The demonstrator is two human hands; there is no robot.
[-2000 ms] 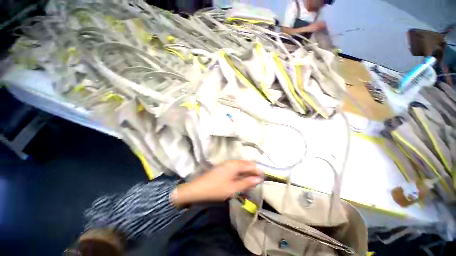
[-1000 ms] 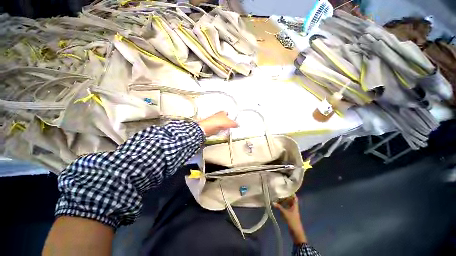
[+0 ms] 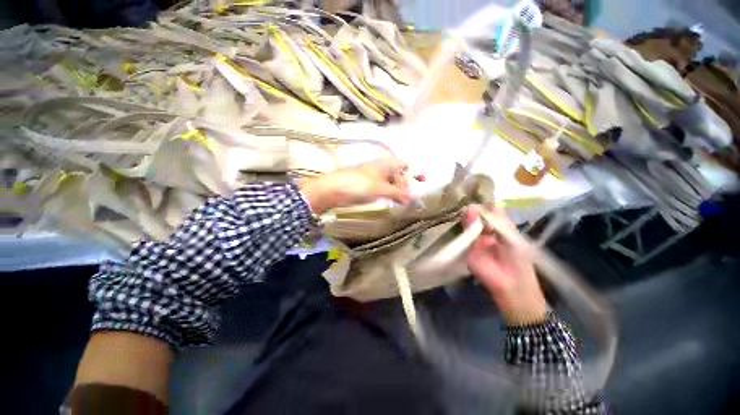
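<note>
A beige handbag (image 3: 381, 271) is held over my lap at the table's front edge, its mouth facing up and its long zipper line showing. A yellow zipper end (image 3: 335, 254) sticks out at its left corner. My left hand (image 3: 365, 186) is at the bag's far rim, fingers bent; whether it grips the bag is unclear. My right hand (image 3: 496, 255) pinches the bag's right upper corner. The bag's handles are blurred; one loops out to the right past my right wrist. The bag's right zipper end is hidden.
Many beige bags with yellow edging (image 3: 170, 146) lie heaped at the left and back of the white table (image 3: 519, 194). A grey-beige stack (image 3: 641, 97) lies at the right. A glue bottle (image 3: 533, 166) with amber-brown liquid stands before it. A tan board (image 3: 454, 85) lies at the back.
My right hand has risen from below the bag to its right corner. The bag is tilted and narrower. My left hand has come nearer its far rim. The handles have swung and blurred.
</note>
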